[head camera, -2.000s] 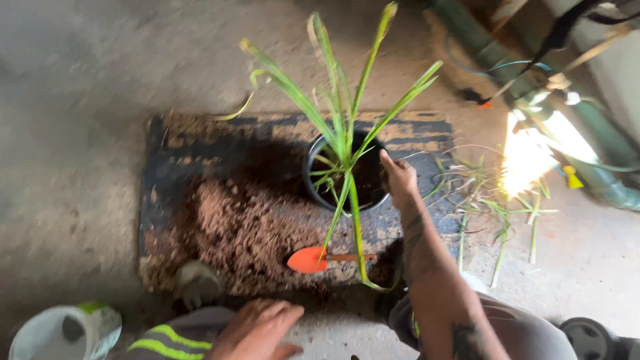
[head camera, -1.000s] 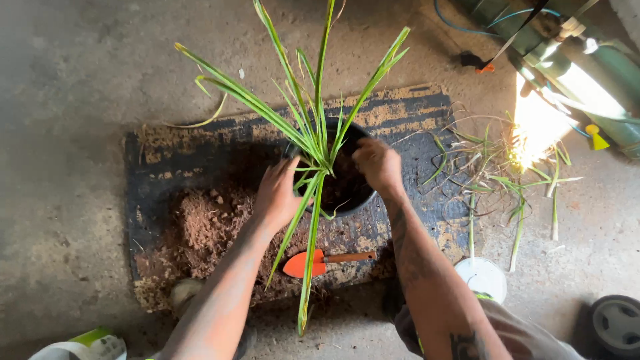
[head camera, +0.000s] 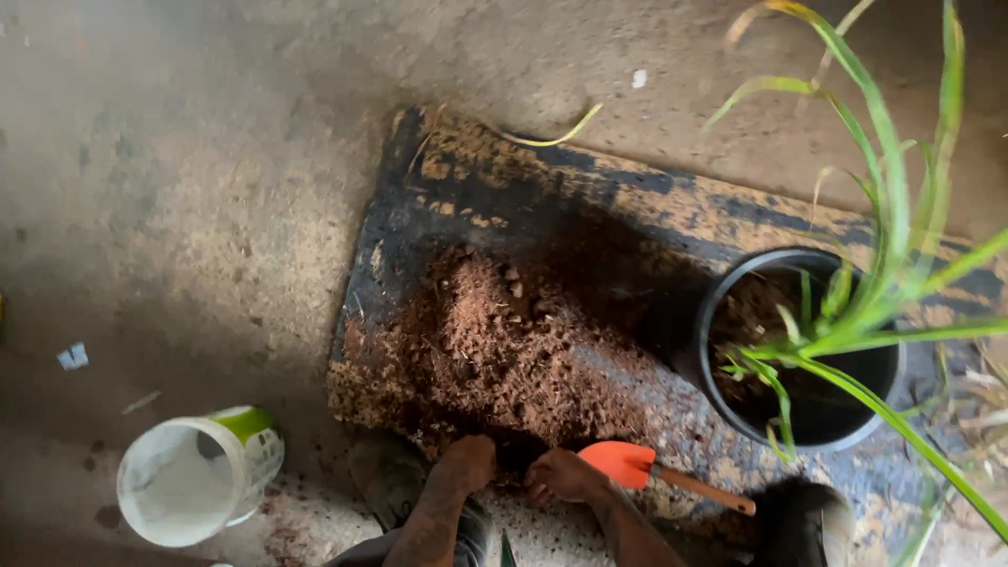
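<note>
A heap of loose brown potting soil (head camera: 504, 346) lies on a worn wooden board (head camera: 669, 181). At its lower edge are both my hands, close together with a dark gap between them. My left hand (head camera: 471, 463) has its fingers curled down into the soil; whether it grips any is hidden. Beside it, my right hand (head camera: 561, 476) reaches toward the same spot, fingertips bent, contents unclear. An orange hand trowel (head camera: 622, 463) with a wooden handle lies just right of my right hand. Farther right stands a black plastic pot (head camera: 709, 378) holding soil and a long-leaved green plant (head camera: 874, 315).
A white plastic bucket (head camera: 181, 480) with a green label stands on the concrete floor at lower left. My shoes are by the board's near edge, one (head camera: 386, 472) left of my hands, the other (head camera: 803, 520) below the pot. Cut leaves (head camera: 980, 409) lie at the far right.
Both hands have left the pot and plant, where they were a second ago, and are now down at the soil heap's near edge. The view has swung left.
</note>
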